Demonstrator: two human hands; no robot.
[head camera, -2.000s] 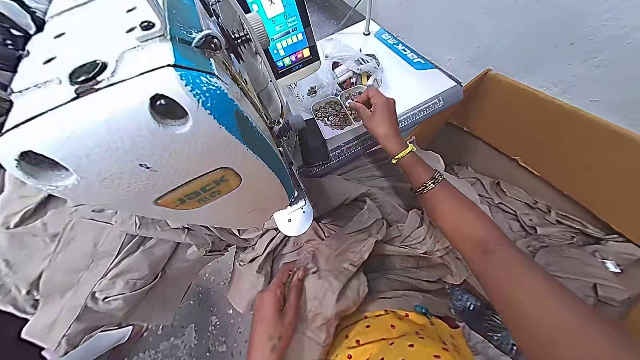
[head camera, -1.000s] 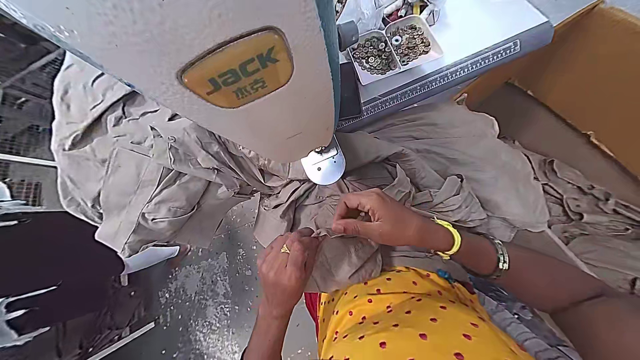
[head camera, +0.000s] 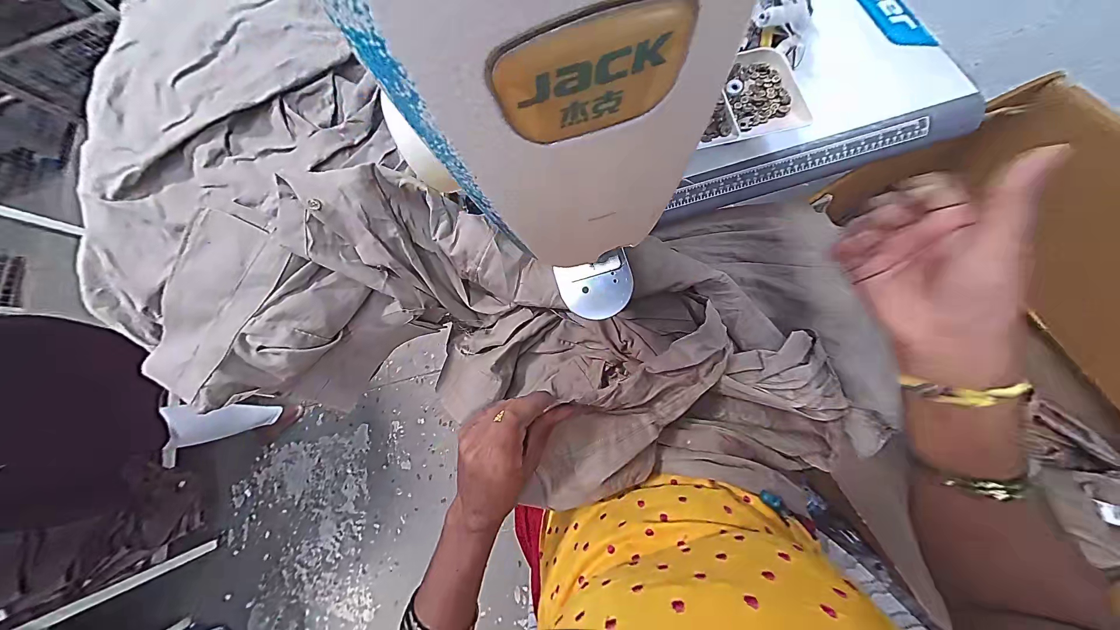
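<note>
My left hand (head camera: 503, 451) pinches the edge of a beige cloth garment (head camera: 612, 429) below the head of a Jack sewing machine (head camera: 586, 166). The garment lies bunched under the machine's rounded metal guard (head camera: 595, 287) and spreads to the left; the needle area is hidden. My right hand (head camera: 954, 262), blurred, is raised off the cloth at the right, fingers apart, with nothing seen in it. Small metal buttons (head camera: 761, 94) fill a white divided tray (head camera: 794, 131) on the machine table, partly behind the machine head.
A ruler-marked table edge (head camera: 805, 166) runs behind the cloth. At the right stands a cardboard box (head camera: 1076, 236) with more beige cloth (head camera: 1072, 429) near it. A dark rounded surface (head camera: 70, 429) and a worn grey floor or surface (head camera: 324, 516) lie at the left.
My right hand went from the button tray to the cloth beside my left hand, then away to the right, off the cloth. My left hand remains at the cloth. The view has shifted.
</note>
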